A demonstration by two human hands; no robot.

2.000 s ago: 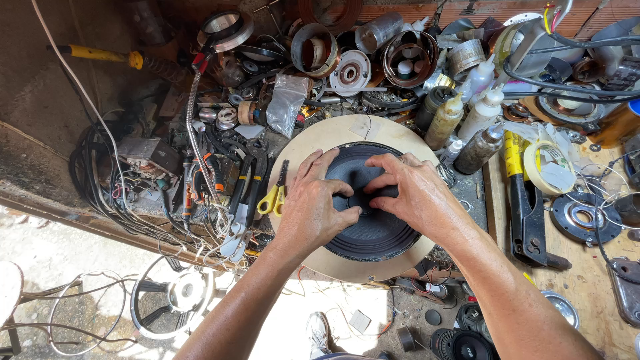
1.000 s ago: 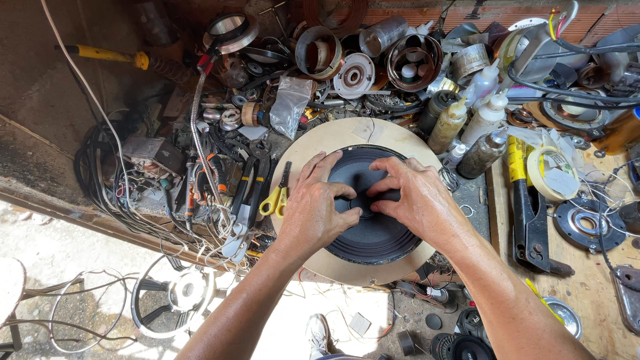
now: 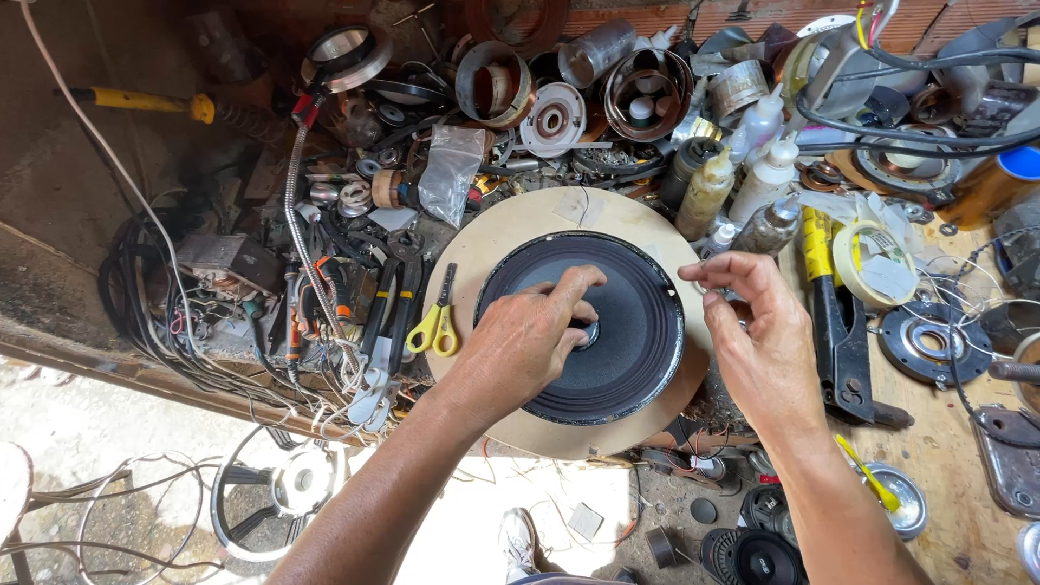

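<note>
A black speaker cone with a ribbed surround lies on a round, pale wooden board. Over its left half is my left hand, palm down, with curled fingers at the cone's centre; the fingertips are partly hidden, so its hold cannot be told. My right hand is raised past the cone's right edge, fingers bent and thumb near the index finger. Whether something small sits between them is unclear. Yellow-handled scissors rest on the board's left side, beside my left hand.
Several glue bottles stand behind the board at right. Pliers lie left of it. A black and yellow tool and a tape roll are at right. Coils and metal rings crowd the back. A speaker frame is on the floor.
My right hand has left the cone's centre and moved right, past its edge. My left hand stays over the cone, its index finger now extended farther across it.
</note>
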